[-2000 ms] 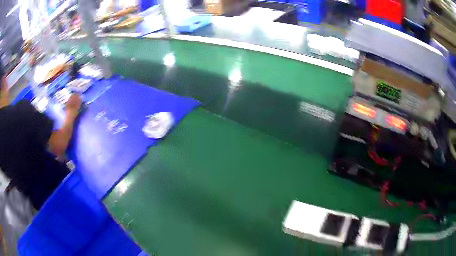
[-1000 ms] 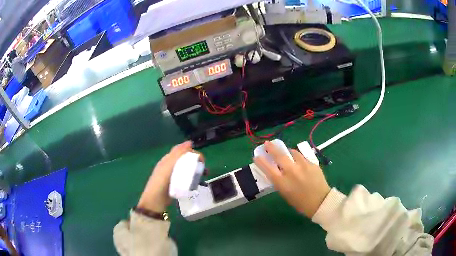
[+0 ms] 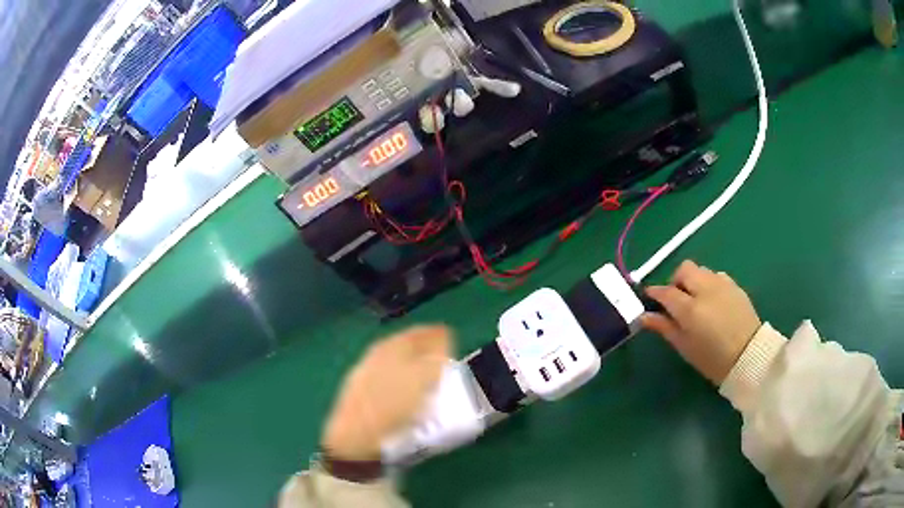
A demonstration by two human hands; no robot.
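Observation:
A white plug adapter (image 3: 548, 344) with a socket and small USB ports sits on the power strip (image 3: 617, 294). My left hand (image 3: 390, 397) is blurred and holds a second white adapter (image 3: 442, 421) at the strip's left end; whether it is plugged in cannot be told. My right hand (image 3: 706, 316) is at the strip's cord end, with thumb and fingers closed on the dark plug of the USB test lead (image 3: 626, 241). Most of that plug is hidden by the fingers.
A meter (image 3: 351, 174) with two red readouts stands below a green-lit instrument (image 3: 327, 124). A black box (image 3: 555, 129) bears a tape roll (image 3: 589, 28). A white cord (image 3: 758, 139) curves behind the right hand. Another dark plug (image 3: 692, 170) lies near the box. A blue mat (image 3: 127, 461) holds an adapter.
My right hand has let go of the adapter, now on the strip, and moved right to the lead's plug. My left hand has lowered its adapter onto the strip's left end. The view has shifted.

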